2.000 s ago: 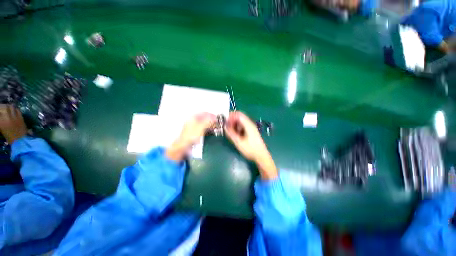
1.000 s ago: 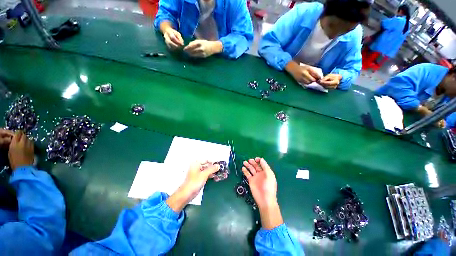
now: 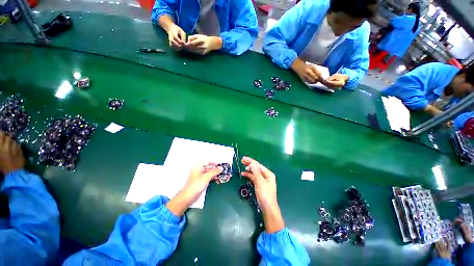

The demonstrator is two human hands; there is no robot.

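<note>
My left hand [image 3: 195, 186] pinches a small dark module [image 3: 224, 172] with a round ring, over the right edge of the white sheets [image 3: 179, 156]. My right hand [image 3: 264, 188] is just right of it, palm side partly showing, fingers bent and apart, with nothing visible in them. Thin tweezers [image 3: 237, 157] lie between the sheets and my right fingertips; whether they touch is unclear. A small pile of dark modules [image 3: 245, 192] lies under and beside my right hand, partly hidden by it.
Single modules [image 3: 115, 104] lie on the glossy green belt [image 3: 208, 109]. Larger heaps lie left [image 3: 66, 141] and right [image 3: 347, 221]. White squares [image 3: 307, 175] lie on the bench. Stacked trays [image 3: 418, 214] stand far right. People in blue smocks work opposite and at both sides.
My hands were together at the module, then my right hand moved off, open. Now its fingers are more bent and nearer the tweezers. Belt modules have shifted left; the view has moved too.
</note>
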